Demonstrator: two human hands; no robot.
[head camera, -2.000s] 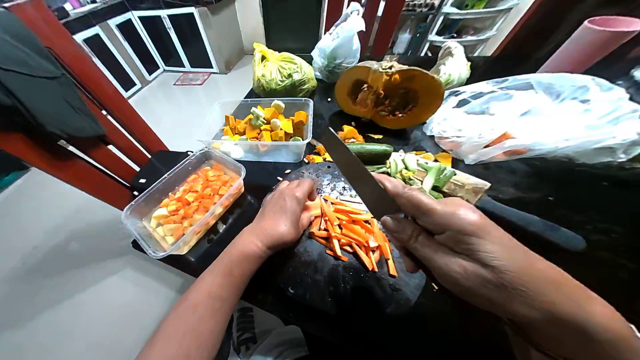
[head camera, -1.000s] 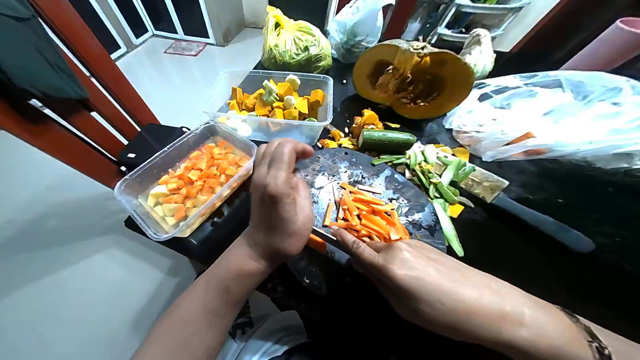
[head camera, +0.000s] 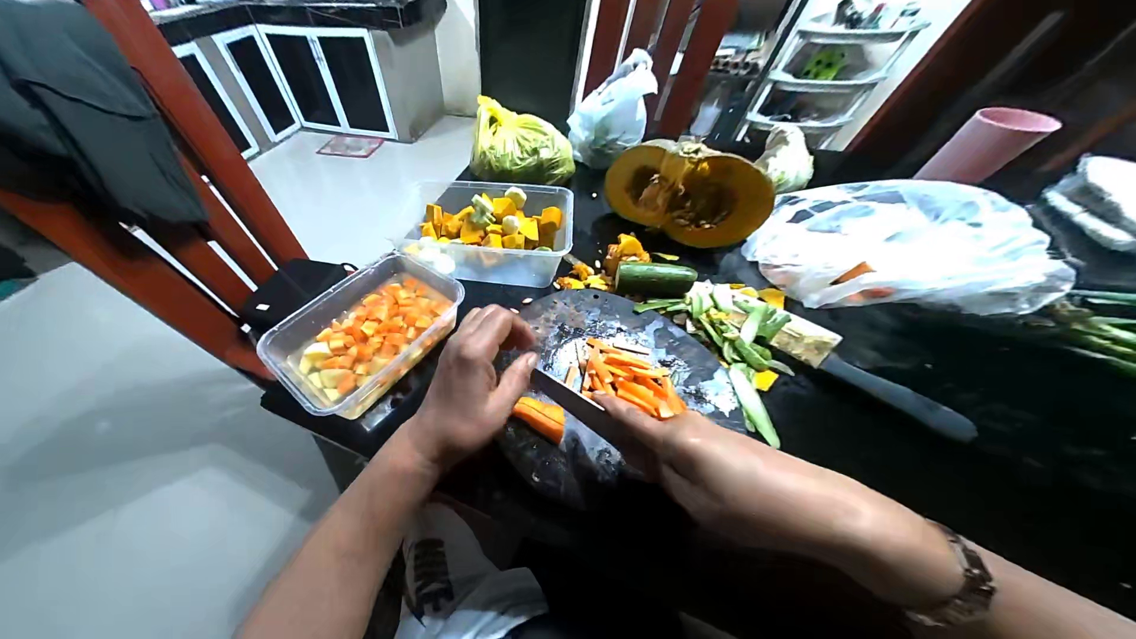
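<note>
My right hand (head camera: 683, 444) grips a knife (head camera: 568, 395), its blade low over a dark round cutting board (head camera: 577, 461). Just beyond the blade lies a pile of carrot sticks (head camera: 630, 377). On the near side of the blade is a thicker carrot piece (head camera: 540, 417). My left hand (head camera: 479, 382) is at the board's left edge, fingers bent and thumb by the blade's tip; whether it pinches the blade or something small, I cannot tell. Left of it stands a clear plastic container (head camera: 275, 355) of diced carrot and pale cubes.
Behind are a plastic container (head camera: 506, 266) of pumpkin chunks, a cut pumpkin (head camera: 692, 191), a green vegetable piece (head camera: 657, 279), chopped green stalks (head camera: 750, 333), a second knife (head camera: 896, 395) and a white plastic bag (head camera: 914, 240). A yellow bag (head camera: 519, 146) stands farther back.
The knife has come down from its raised, tilted position to low beside the carrot sticks. My left hand has left the carrot pieces it was touching and moved to the board's left edge.
</note>
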